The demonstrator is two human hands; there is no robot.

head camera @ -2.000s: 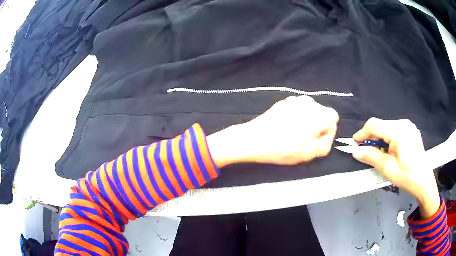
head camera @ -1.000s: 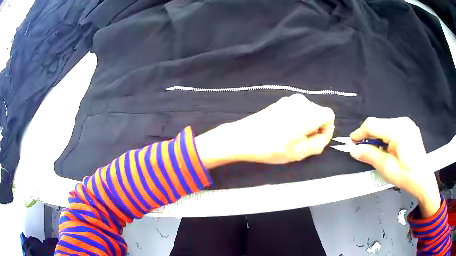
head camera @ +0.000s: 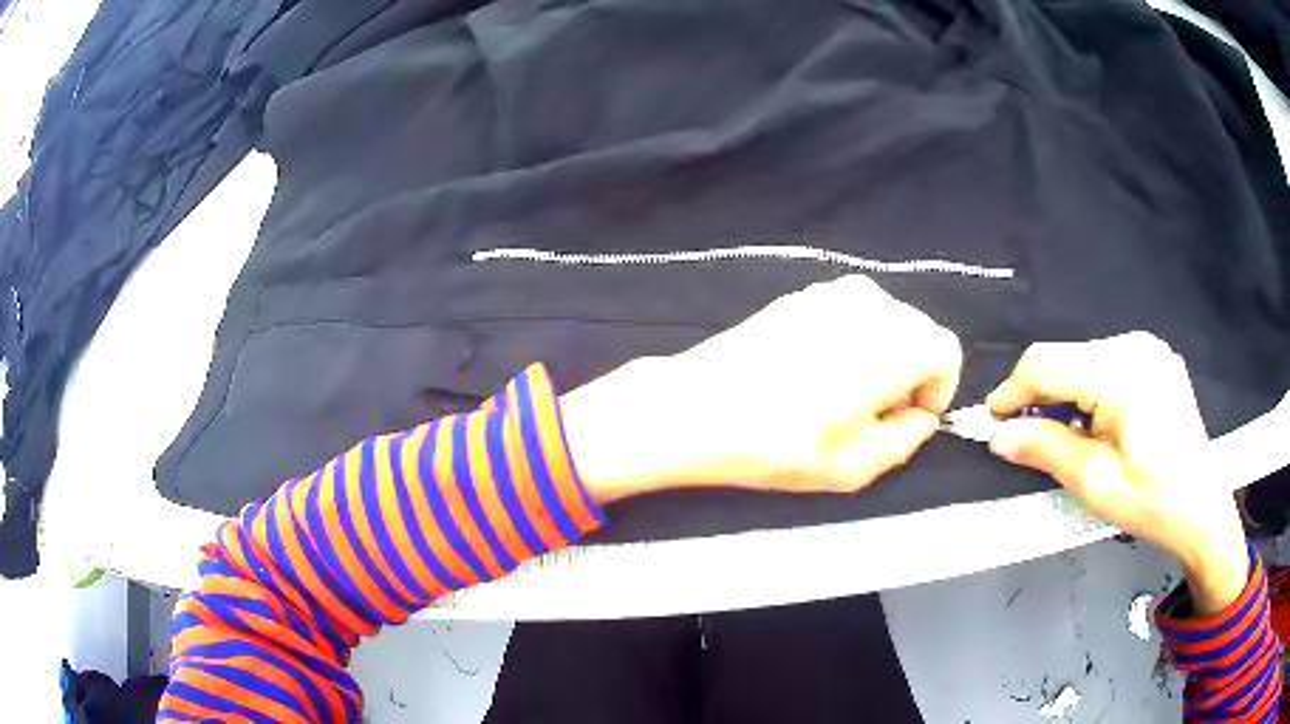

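Observation:
A black garment [head camera: 637,170] lies spread on the white table [head camera: 764,555], with a thin white toothed strip [head camera: 637,259] running across it. My left hand [head camera: 835,396] is closed over the garment's near part, fingertips pinched together; what they pinch is too small to make out. My right hand [head camera: 1111,424] holds thread snips [head camera: 971,422] with a dark blue grip. The snips' blades are closed together, their tips at my left fingertips.
More crumpled black garments [head camera: 120,212] lie at the left and far side. The table's near edge curves in front of my dark-clothed legs [head camera: 700,672]. Thread scraps and white bits lie on the grey floor [head camera: 990,644].
The snips' blades were apart and are now closed together. My left hand has shifted slightly towards me and to the right, and its fingertips are lower.

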